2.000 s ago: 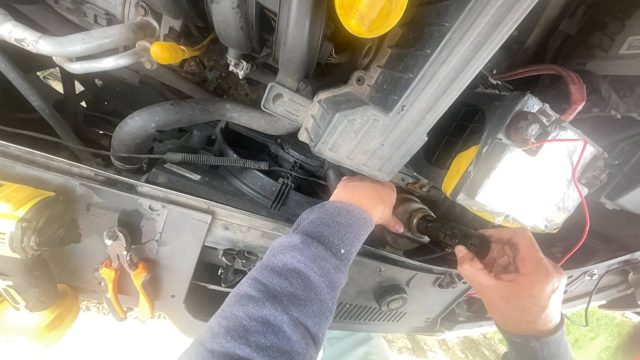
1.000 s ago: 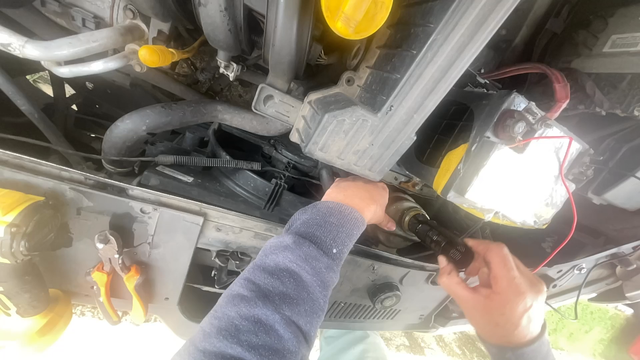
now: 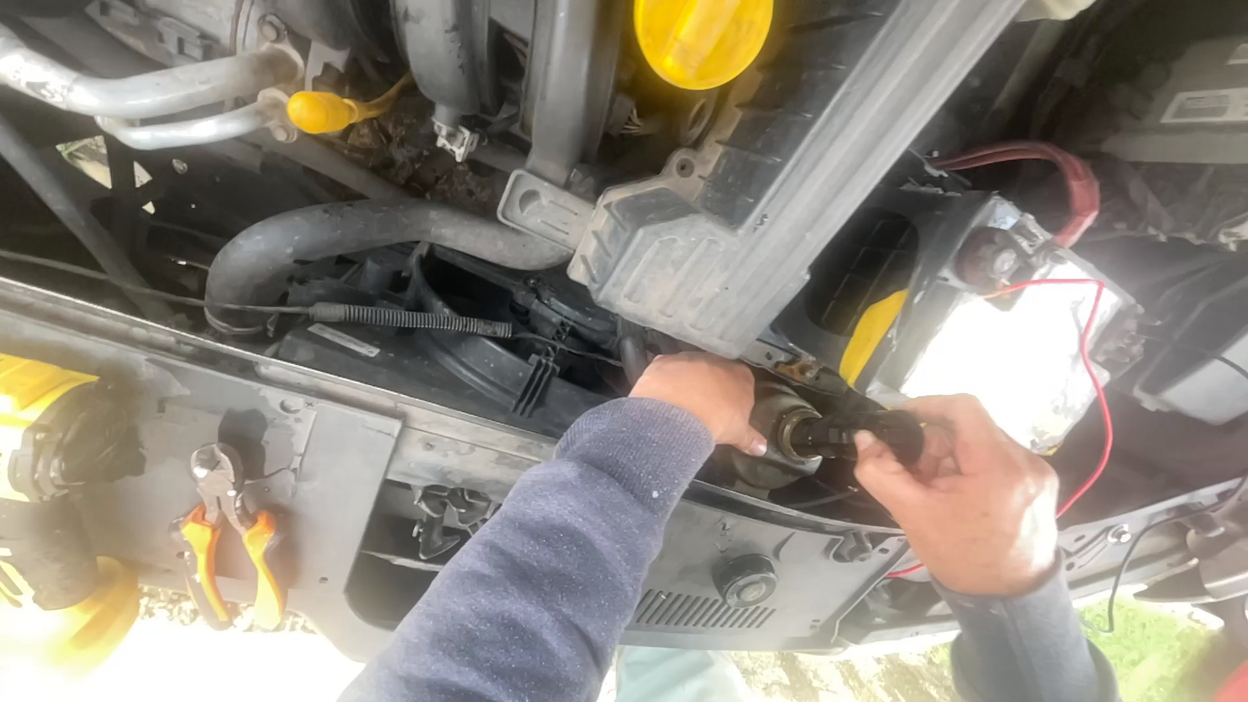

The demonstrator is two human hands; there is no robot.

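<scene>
My right hand [image 3: 960, 492] pinches a black ribbed plastic cap or plug [image 3: 873, 435] between thumb and fingers. The narrow end of that part meets the round threaded neck [image 3: 798, 432] of a dull metal or plastic body [image 3: 765, 463] low in the engine bay. My left hand [image 3: 704, 400] lies against the left side of this body, its thumb near the neck and its other fingers mostly hidden. Whether those fingers grip it cannot be made out. Right of and above my right hand stands a battery [image 3: 1014, 361] with a glaring silvery cover.
Diagonal cutters with orange handles [image 3: 222, 531] and a yellow power tool [image 3: 49, 429] lie on the front panel [image 3: 322, 487] at left. A grey plastic housing [image 3: 682, 263] overhangs my left hand. A thin red wire [image 3: 1102, 380] loops down beside the battery. A black hose [image 3: 370, 234] curves at left.
My right hand has stayed on the black part, and its fingers have shifted around it. My left hand has kept its place beside the neck.
</scene>
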